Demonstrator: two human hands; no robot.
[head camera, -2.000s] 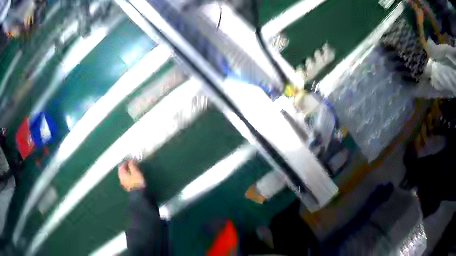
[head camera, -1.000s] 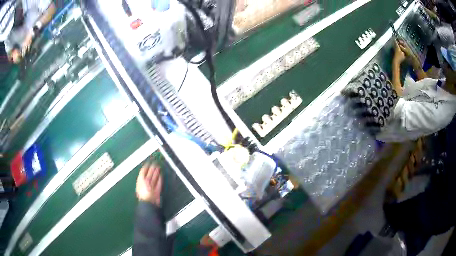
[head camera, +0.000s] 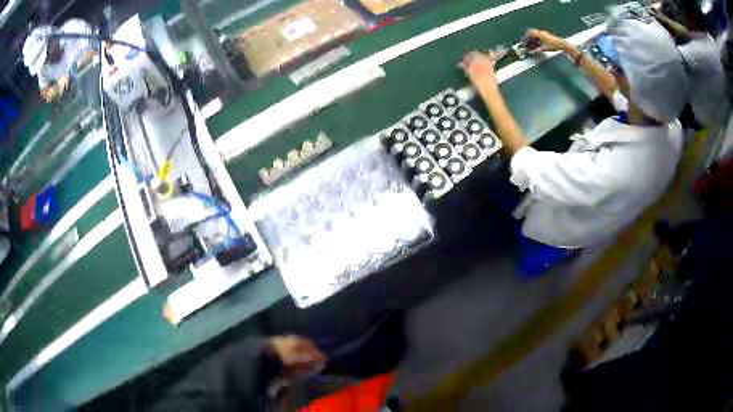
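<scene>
My left hand (head camera: 297, 354) is small and blurred at the bottom, at the end of a dark sleeve, beside a red-orange thing (head camera: 350, 394). Its fingers are unclear, and I cannot tell whether it holds anything. My right hand is not in view. A clear plastic tray (head camera: 346, 225) lies flat on the bench front, with no dark discs visible in it. Several black-ringed round units (head camera: 442, 150) stand in rows just right of it. A pale toothed strip (head camera: 296, 158) lies behind the tray.
A long white machine frame (head camera: 229, 193) with cables crosses the green line at the left. Long white rails run behind it. A person in white (head camera: 595, 177) works at the right with both hands over the line. Another person is at the far left. Brown boards (head camera: 293, 36) lie at the back.
The view has swung right, so the machine frame stands further left and the tray and worker show more fully. My left hand has left the green surface and is lower, near the red-orange thing.
</scene>
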